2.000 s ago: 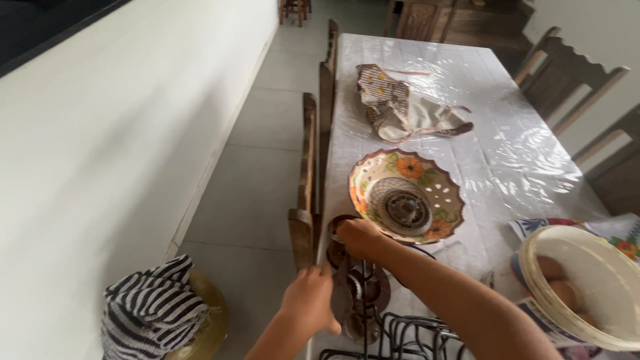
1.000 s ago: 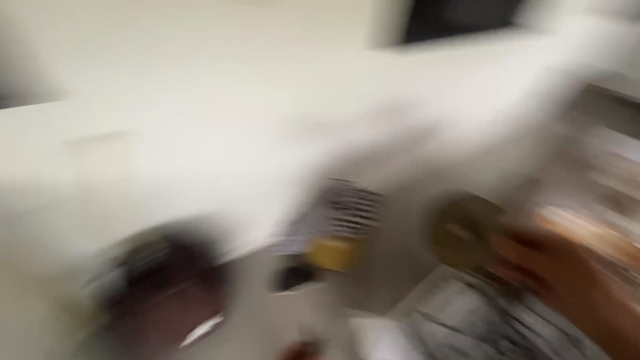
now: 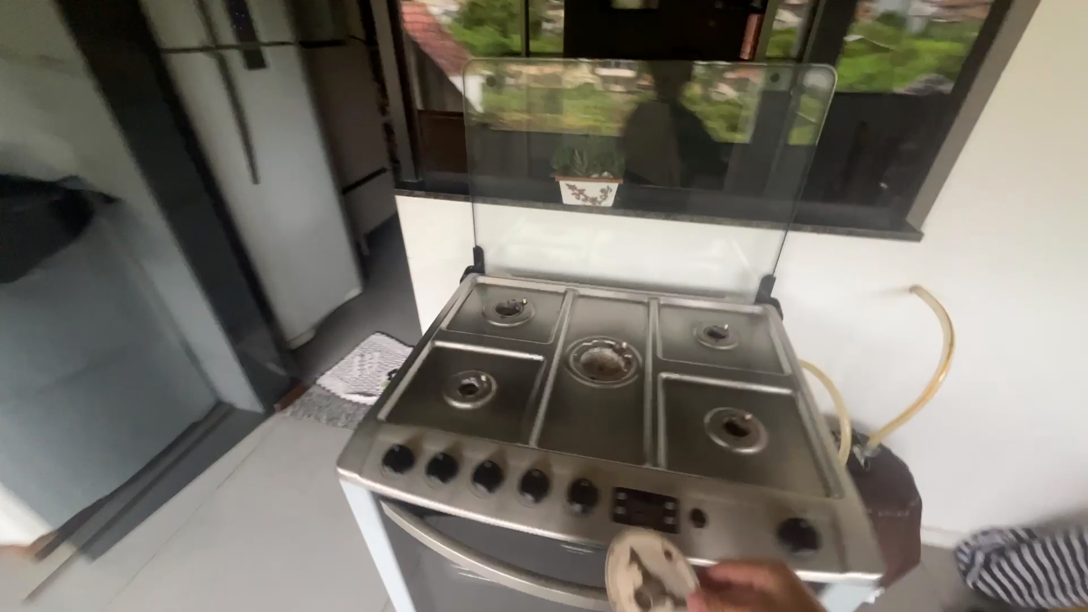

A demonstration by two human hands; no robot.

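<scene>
My right hand (image 3: 752,586) enters at the bottom edge, its fingers closed on a round, light-coloured burner part (image 3: 648,571) in front of the oven door. Behind it stands a stainless-steel gas stove (image 3: 591,433) with its glass lid (image 3: 646,246) raised. The burner openings, among them the large central one (image 3: 604,362), have no grates or caps on them. Black knobs (image 3: 534,484) line the front panel. My left hand is outside the view.
A potted plant (image 3: 588,189) sits on the windowsill behind the lid. Right of the stove are a yellowish gas hose (image 3: 945,357), a dark covered cylinder (image 3: 888,510) and striped cloth (image 3: 1033,565). A refrigerator (image 3: 263,170) and a floor mat (image 3: 365,370) are at left.
The view has swung from the dining table to the stove. Two seconds ago both hands were over dark parts at the table; now the right hand holds a round part before the stove.
</scene>
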